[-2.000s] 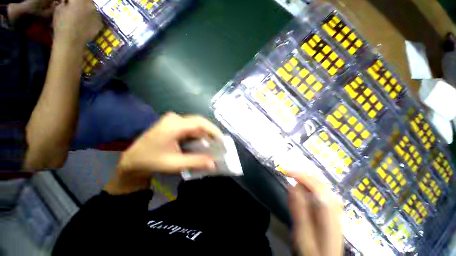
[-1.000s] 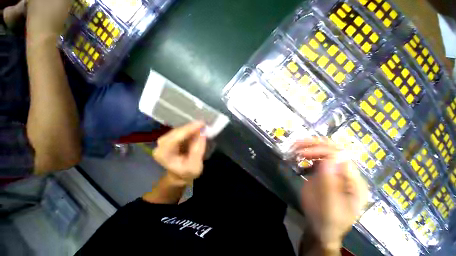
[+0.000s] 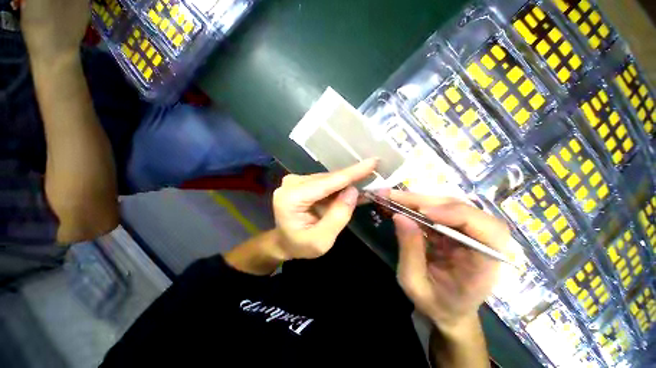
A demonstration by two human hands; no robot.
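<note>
My left hand (image 3: pixel 316 212) pinches the lower corner of an adhesive sheet (image 3: pixel 345 133), a white-edged card with grey-beige blocks. My right hand (image 3: pixel 453 259) holds tweezers (image 3: pixel 460 236) like a pen, with the tips close to the sheet's lower corner beside my left fingertips. Whether a piece is at the tips cannot be told. The clear blister tray (image 3: pixel 529 140) lies to the right, with black panels bearing yellow squares (image 3: pixel 507 85) in its pockets. The sheet overlaps the tray's left edge in view. Glare hides part of the tray near my right hand.
Another person's arm (image 3: pixel 75 144) is at the left, beside a second tray of patterned panels (image 3: pixel 162 32) at the upper left. The green mat (image 3: pixel 288 57) lies between the trays. A brown board (image 3: pixel 636 25) shows at the upper right. Grey floor with a yellow line is below.
My left hand has moved right with the sheet, from over the mat's edge to the tray. My right hand has come off the tray's near edge towards the sheet, and the tweezers now show clearly.
</note>
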